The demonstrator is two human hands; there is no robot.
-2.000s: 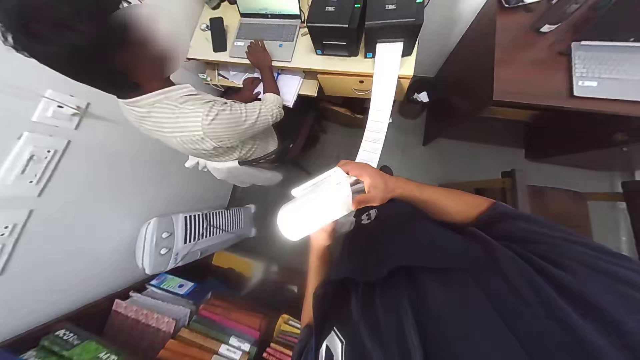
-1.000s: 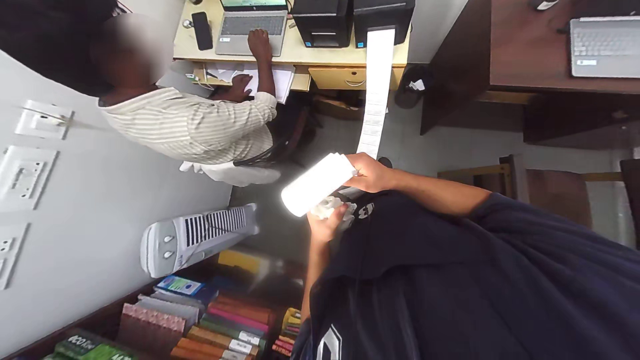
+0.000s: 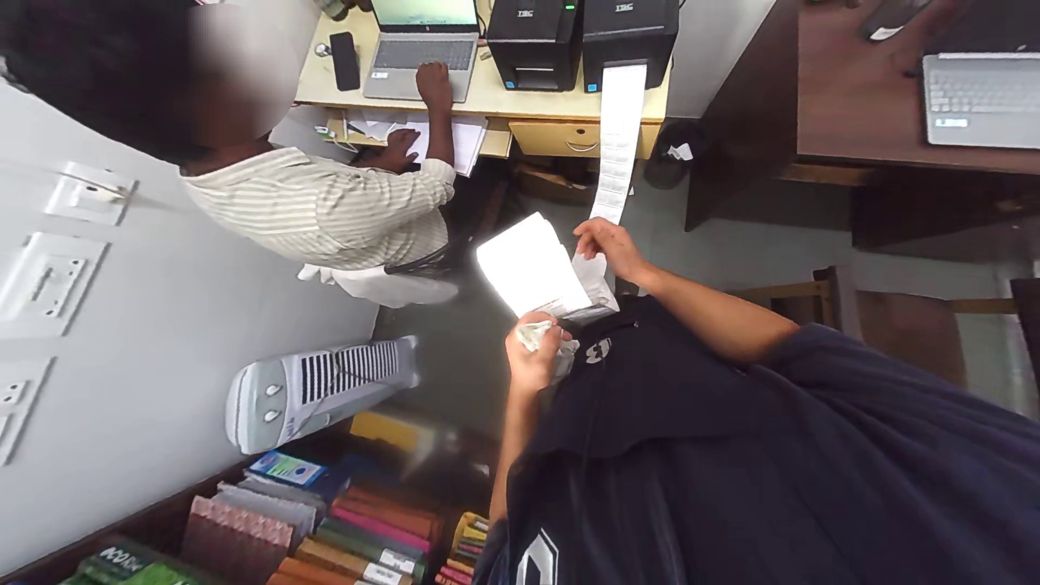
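Note:
A long strip of printed labels (image 3: 621, 138) hangs from the front of the right TSC label printer (image 3: 630, 36) and runs down to my hands. My right hand (image 3: 611, 250) is at the strip's lower part, fingers bent over it; whether they grip it is hard to tell. My left hand (image 3: 536, 353) is closed on crumpled whitish paper or plastic (image 3: 538, 335), just under a bright white stack of folded label paper (image 3: 536, 264). The stack's lower edge meets the left hand, and glare hides its surface. The strip's end curls against the stack.
A person in a striped shirt (image 3: 325, 207) sits left at a laptop (image 3: 422, 61), beside a second label printer (image 3: 535, 45). A dark desk (image 3: 877, 106) with another laptop (image 3: 983, 97) stands right. An air cooler (image 3: 325, 390) and shelved books (image 3: 366, 528) are lower left. A bin (image 3: 673, 154) is below the printers.
The white paper, earlier a slanted bundle against my right hand, now stands broader and more upright above my left hand. My right hand has come away from it to the strip.

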